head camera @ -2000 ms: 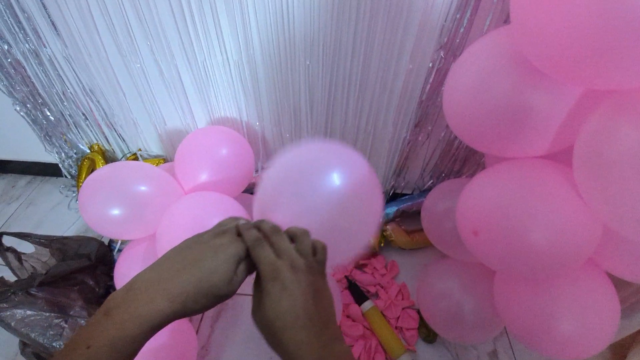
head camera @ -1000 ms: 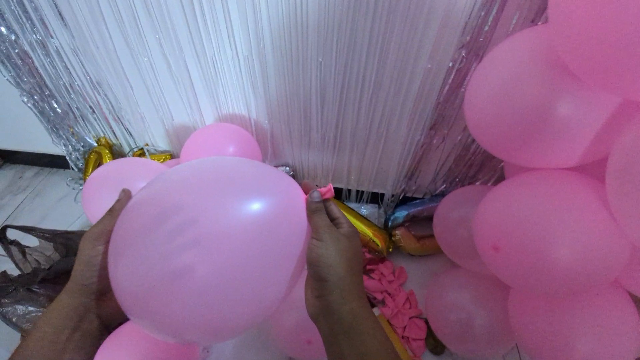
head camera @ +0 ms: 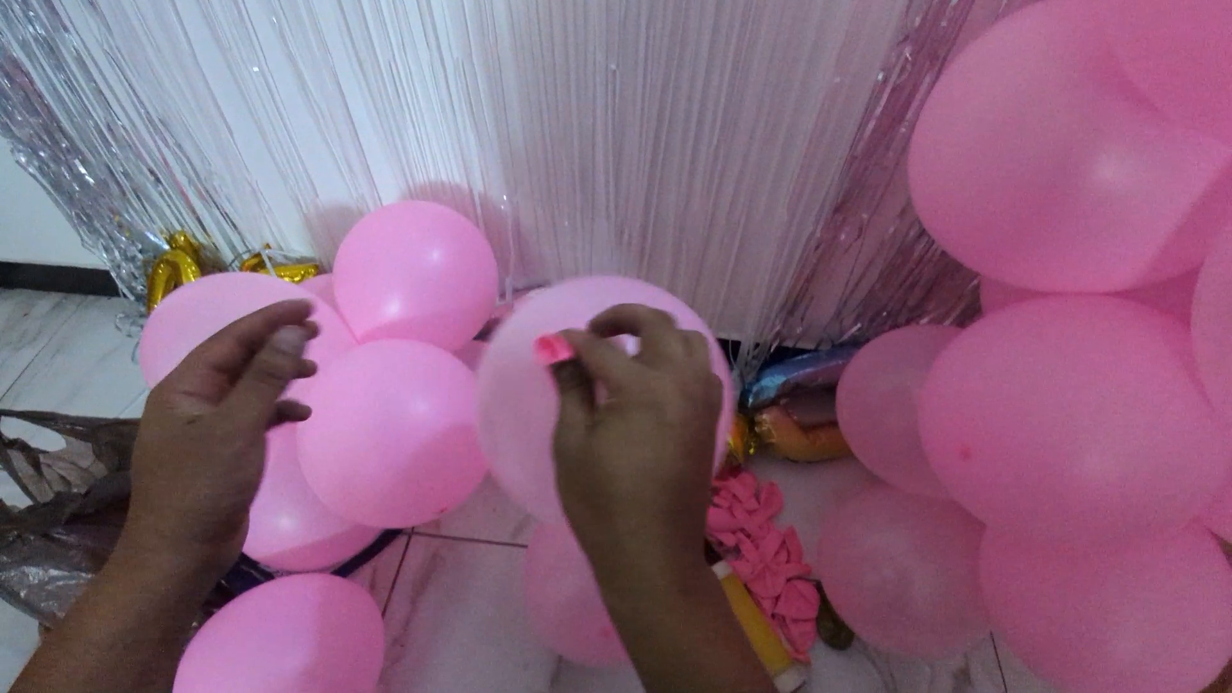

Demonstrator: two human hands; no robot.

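My right hand pinches the neck of an inflated pink balloon between thumb and fingertips, and the bright pink rim of the neck sticks out at the left of the fingers. The balloon's round body lies behind that hand. Over on the left, my left hand is off the balloon with its fingers apart and nothing in it. Behind it, a cluster of inflated pink balloons rests on the floor. Uninflated pink balloons lie in a pile to the right of my right forearm, beside a yellow balloon pump, partly hidden.
Many inflated pink balloons are stacked along the right. A silvery fringe curtain hangs at the back, with gold foil balloons at its left foot. A crumpled dark plastic bag lies at the left on the tiled floor.
My left hand has let go of the balloon's side, which it touched one second ago. My right hand has carried the balloon from the left to the middle of the view.
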